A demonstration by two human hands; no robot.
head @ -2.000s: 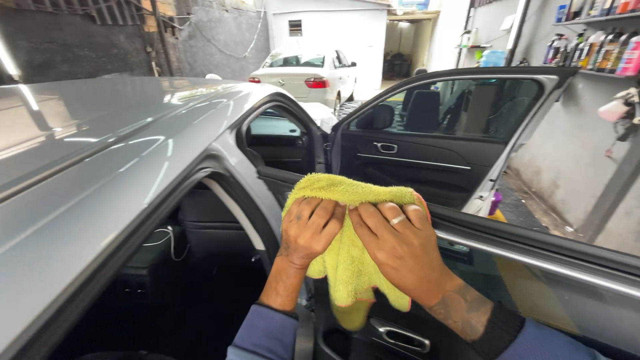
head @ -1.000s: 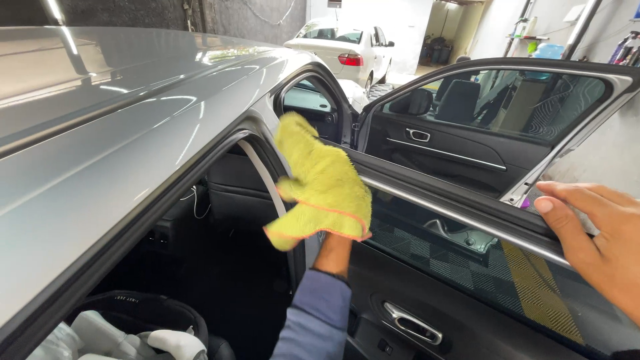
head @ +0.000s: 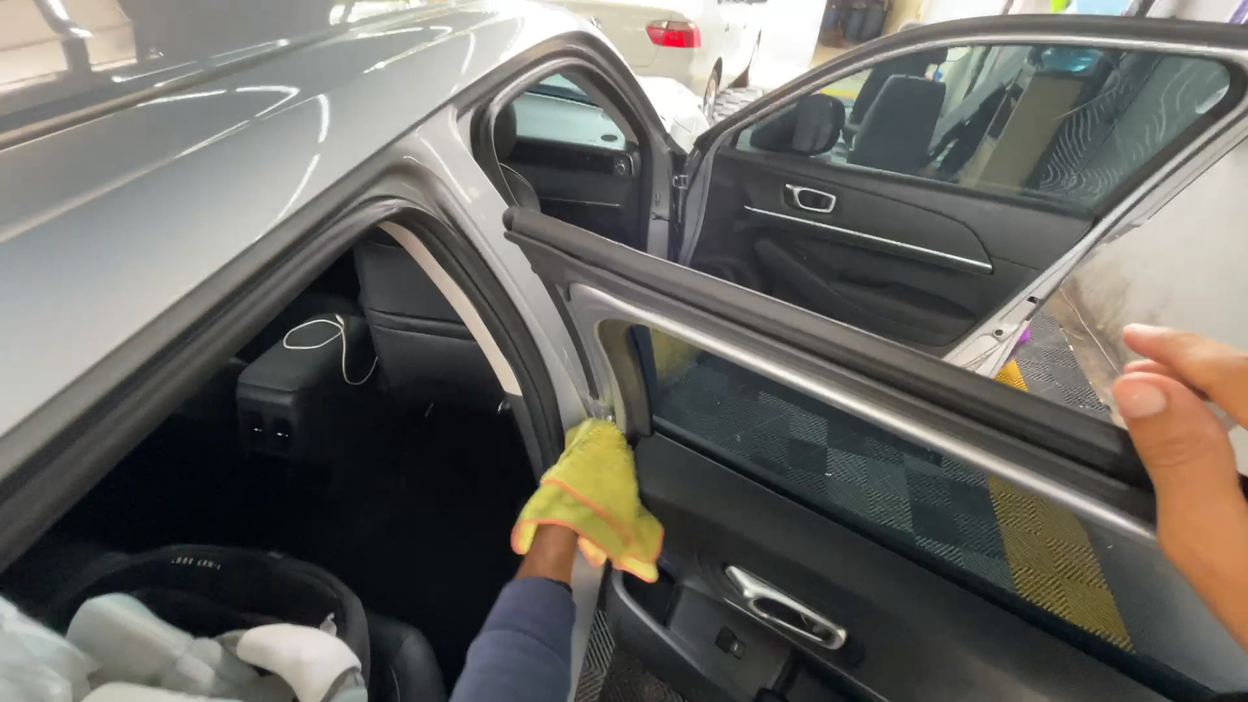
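A yellow-green microfiber cloth (head: pixel 600 497) with an orange edge covers my left hand (head: pixel 554 554), whose fingers are hidden beneath it. The cloth is against the door pillar (head: pixel 546 341) of the silver car, in the gap beside the hinge edge of the open rear door (head: pixel 682 497). My right hand (head: pixel 1185 429) is at the right edge of the view, at the top frame of that door, with thumb and a finger showing and no object seen in it. Whether it grips the frame is hard to tell.
The open front door (head: pixel 858 224) stands beyond the rear door. At the lower left is a dark round container (head: pixel 283 575) with white spray-bottle heads (head: pixel 297 658). A white cable (head: pixel 341 341) lies on the console inside. Another car (head: pixel 721 29) is parked behind.
Two seconds ago both hands held the cloth; a second ago it was on my left hand alone, higher along the pillar. That hand has moved down the pillar, and my right hand is at the door frame.
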